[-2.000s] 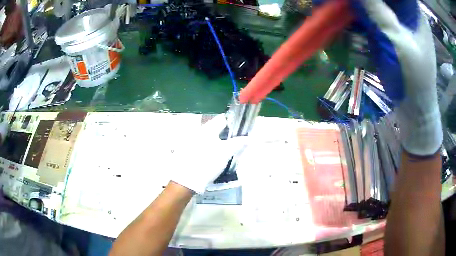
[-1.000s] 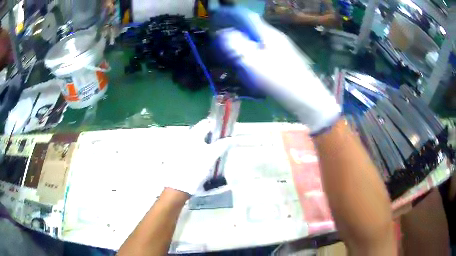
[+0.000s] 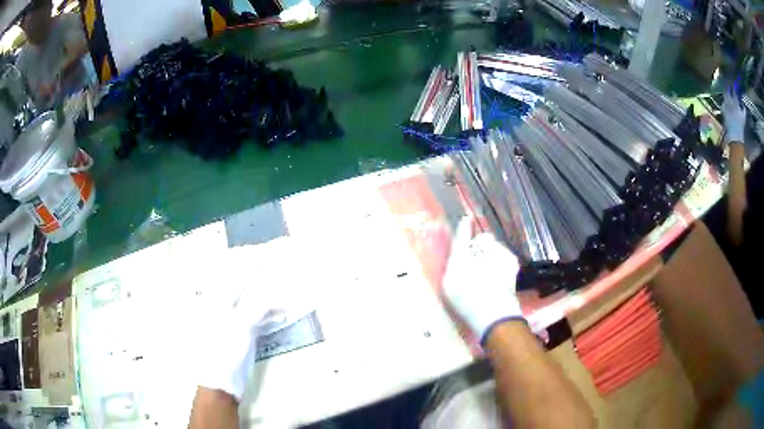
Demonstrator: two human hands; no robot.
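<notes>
My left hand (image 3: pixel 234 348), in a white glove, is low over the whitish sheet beside the flat grey metal plate (image 3: pixel 291 337); it holds nothing visible, and its fingers are washed out by glare. My right hand (image 3: pixel 484 281), also gloved, is at the left end of a fanned row of silver metal tubes (image 3: pixel 578 163). Its fingers are closed around the lower part of a metal tube with a red line (image 3: pixel 462 194); the tube's lower end is hidden by the hand. The row's black end fittings (image 3: pixel 624 214) point towards me.
Loose black parts (image 3: pixel 222 105) are heaped on the green bench (image 3: pixel 369 100). More tubes (image 3: pixel 469 92) lie behind the row. A white bucket (image 3: pixel 54 180) is at left, a grey patch (image 3: pixel 256 224) on the sheet's back edge, red rods (image 3: pixel 620 343) in a carton below right. People are at both sides.
The view has turned right. My right hand has come down from above the bench to the tube row. The upright tubes my left hand held over the plate are gone from there.
</notes>
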